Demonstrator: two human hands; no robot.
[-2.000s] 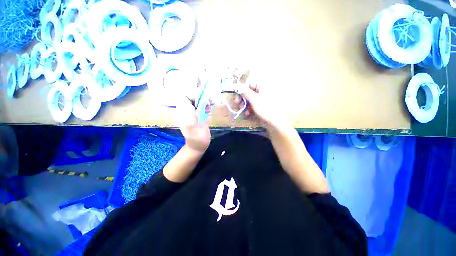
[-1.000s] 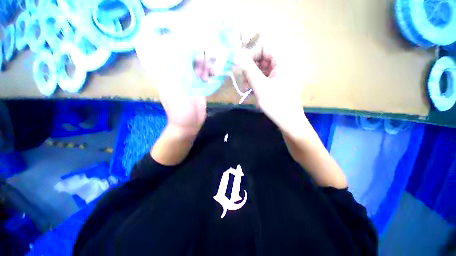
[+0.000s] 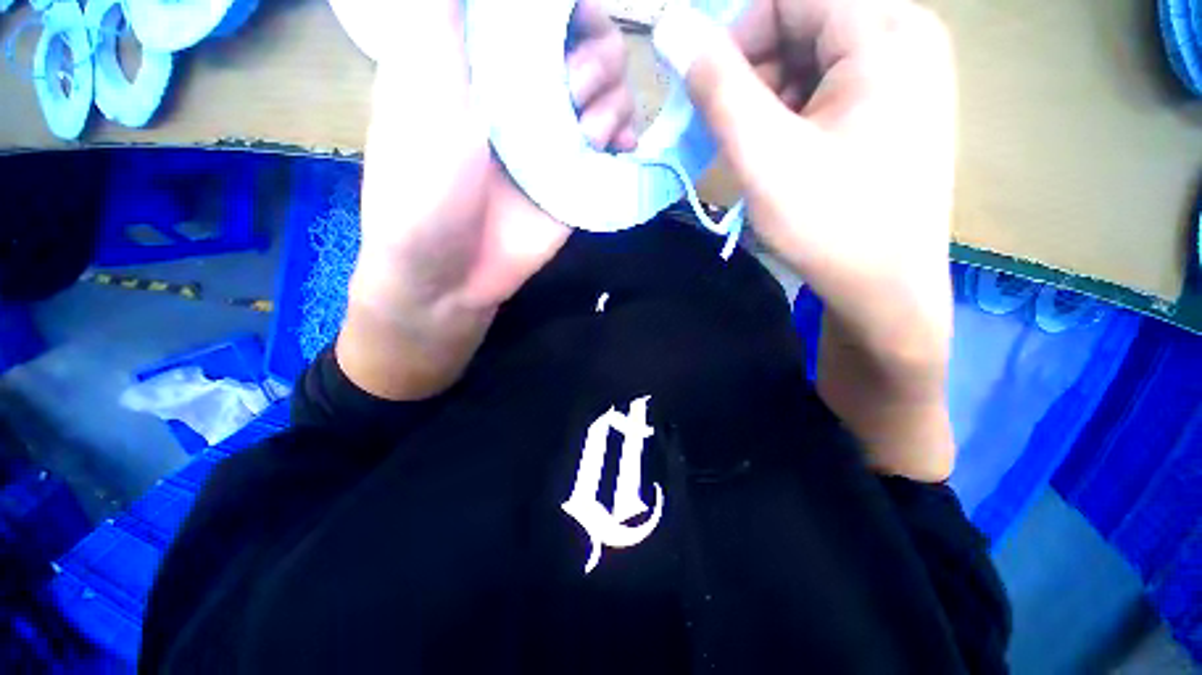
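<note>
A pale, light-blue and white flat ring (image 3: 600, 193) is held up close to me at the top centre, its upper part cut off by the edge. My left hand (image 3: 442, 198) grips its left side, with fingertips showing through the centre hole. My right hand (image 3: 844, 158) is at the ring's right side, thumb and fingers pinched at its rim. A thin white cord end (image 3: 712, 220) dangles from the ring between my hands. What exactly the right fingertips pinch is washed out by glare.
Several pale rings (image 3: 128, 77) lie on the cardboard-covered bench (image 3: 251, 99) at the upper left. A stack edge (image 3: 1182, 46) shows at the upper right. Below the bench are a blue crate with light-blue pieces (image 3: 330, 270) at left and a crate with rings (image 3: 1008, 293) at right.
Both hands and the ring have come closer to the camera and look larger. The view has shifted so the bench sits higher, with fewer rings visible.
</note>
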